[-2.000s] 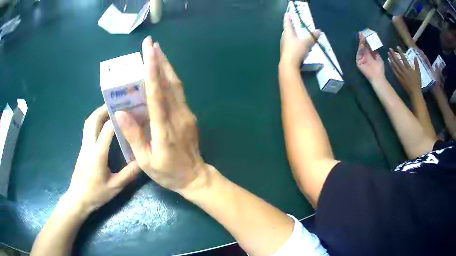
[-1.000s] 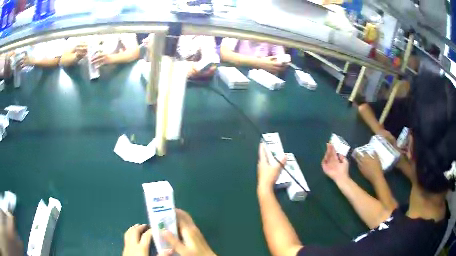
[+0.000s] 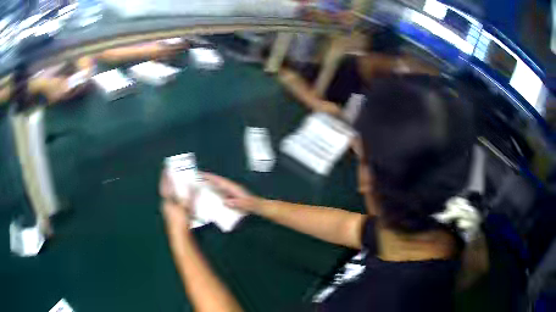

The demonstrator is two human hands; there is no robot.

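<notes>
Neither of my hands shows; the picture is blurred. The tip of a white box (image 3: 61, 306) pokes in at the bottom left edge, and what holds it, if anything, is out of the picture. The nearest group of white boxes (image 3: 210, 204) lies on the dark green table (image 3: 116, 244) and is held by both hands of the person beside me. A single white box (image 3: 260, 149) lies behind it, and a wide block of white boxes (image 3: 319, 141) lies further right.
The neighbour's dark-haired head (image 3: 414, 158) and black shirt fill the right side. A folded white scrap (image 3: 26, 238) lies by the shelf post (image 3: 30, 164) at left. More white boxes (image 3: 153, 72) and people's arms are at the far side, under the shelf.
The view has swung right, and my hands with the upright box have left the picture. The neighbour's second hand now also touches the boxes; it earlier held a separate box.
</notes>
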